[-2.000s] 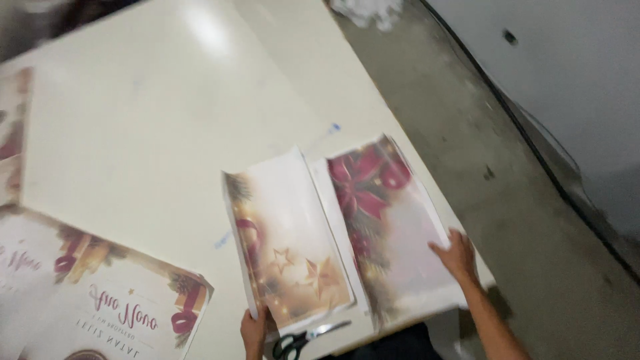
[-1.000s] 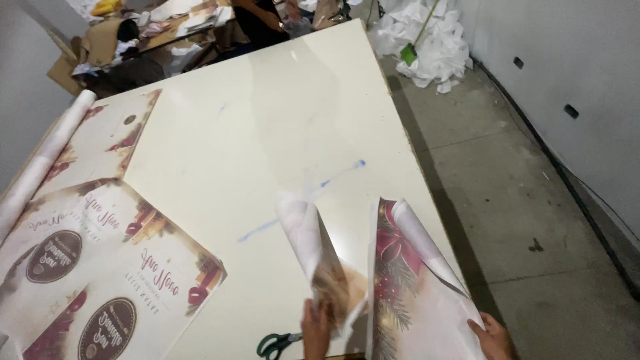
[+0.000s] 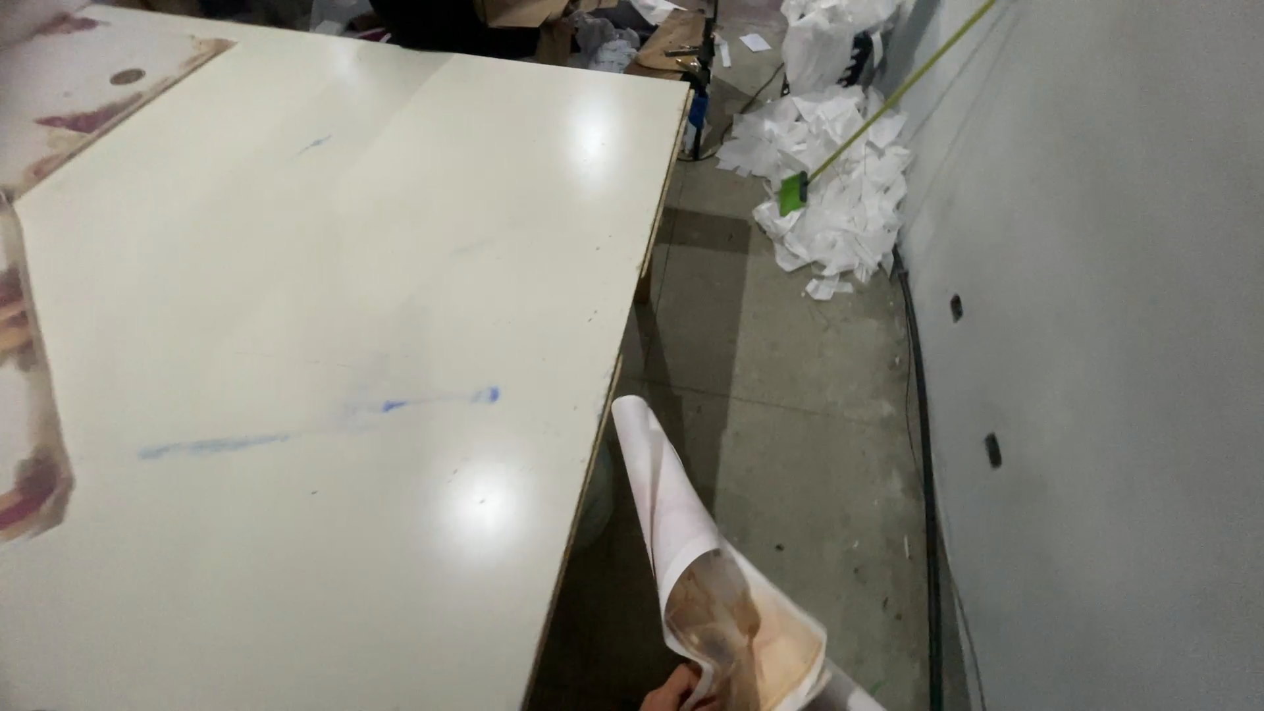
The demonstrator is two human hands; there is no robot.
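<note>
A printed sheet (image 3: 731, 592), loosely curled with its white back and a brown and cream print showing, is off the right edge of the large white table (image 3: 395, 296), over the floor. One hand (image 3: 675, 688), which looks like my left hand, grips its lower left edge at the bottom of the view. Behind the curled sheet, part of another sheet (image 3: 844, 691) shows at the bottom. My right hand is out of view. Printed sheets with a red and gold pattern (image 3: 99, 89) lie on the table at the left.
Blue marks (image 3: 395, 405) streak the tabletop. Beyond the far right corner, a heap of white scraps (image 3: 839, 178) lies on the concrete floor (image 3: 790, 474), with a green broom (image 3: 793, 194) on it. A grey wall (image 3: 1106, 296) with a black cable (image 3: 923, 444) along its base stands at the right.
The curled sheet has gone from the tabletop to beyond its right edge, with my left hand on it. My right hand and the scissors have left the view, which has shifted.
</note>
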